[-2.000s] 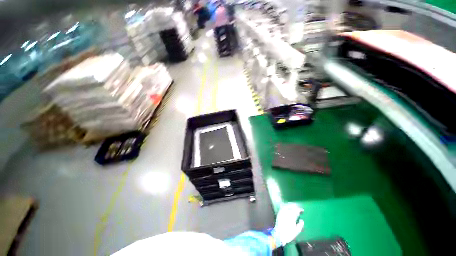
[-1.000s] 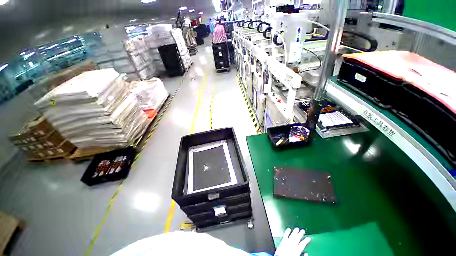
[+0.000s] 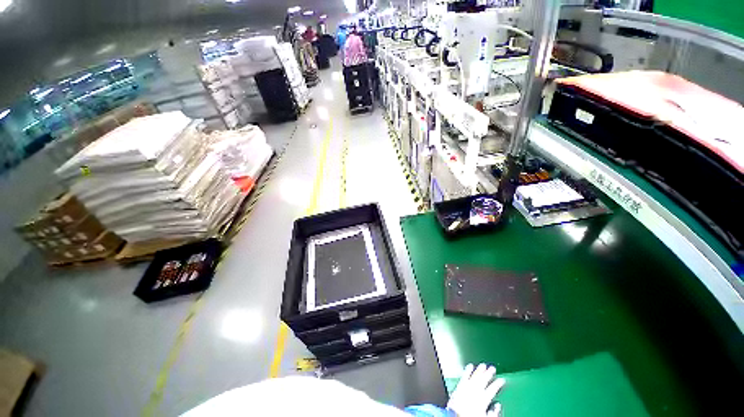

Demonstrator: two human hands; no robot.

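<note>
My left hand (image 3: 476, 392), in a white glove with a blue sleeve, rests at the bottom edge on the near left corner of the bright green mat (image 3: 563, 391). Its fingers are apart and it holds nothing that I can see. My right hand is out of the picture. A flat speckled brown-black block (image 3: 495, 293) lies on the dark green bench (image 3: 420, 269) beyond the mat. Left of the bench stand stacked black trays (image 3: 351, 315); a board carrier (image 3: 341, 267) with a pale border and dark centre lies in the top one.
A small black box (image 3: 469, 217) with mixed items and a circuit board (image 3: 548, 199) are at the bench's far end. A shelf (image 3: 636, 191) with black trays overhangs at right. Wrapped stacks on pallets (image 3: 147, 183) and a black tray (image 3: 178, 270) stand left. A person is far down the aisle.
The view has steadied and shifted. The dark item seen beside my left hand two seconds ago at the bottom edge is out of view. My left hand stays at the mat's near left corner.
</note>
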